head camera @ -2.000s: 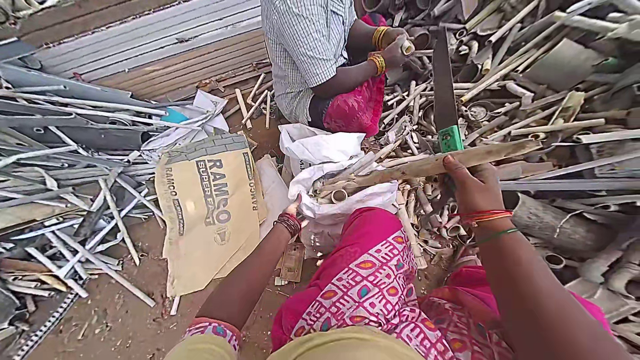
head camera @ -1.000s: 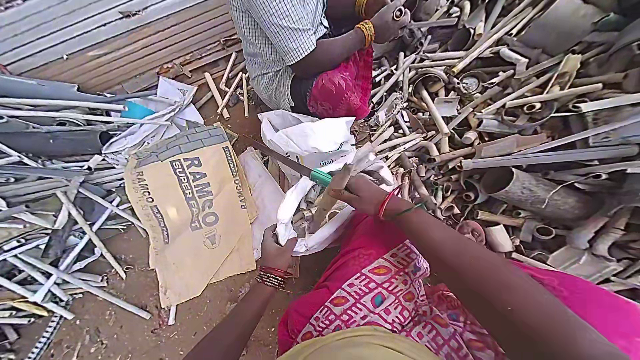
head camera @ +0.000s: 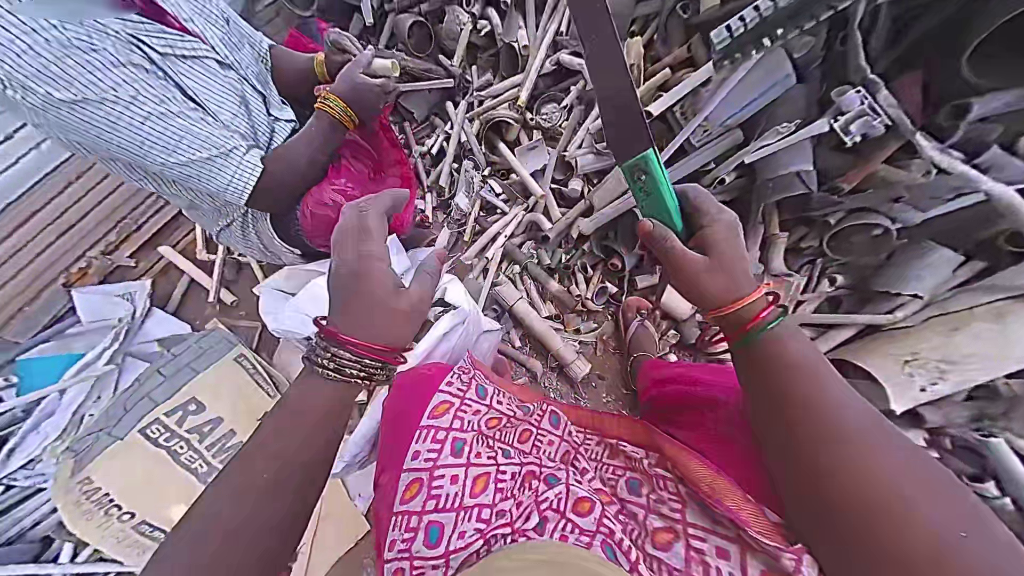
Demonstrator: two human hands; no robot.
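My right hand grips the green handle of a long dark blade, either a saw or a large knife, which points up and away. Over the white sack, my left hand is raised with its fingers apart and nothing seen in it. The sack lies crumpled between my left arm and my knee, and its mouth is partly hidden. Just beyond the sack, a thick pale pipe piece rests on the heap of scrap plastic pipes.
At the upper left sits another person in a striped shirt, holding a short pipe. A flattened printed sack lies at the lower left. Large pipe pieces stand out at the right. My sandalled foot is beside the heap.
The long pale piece at my right hand is no longer in it; the blade remains. My left hand has let go of the white sack's edge and risen. The view has swung right.
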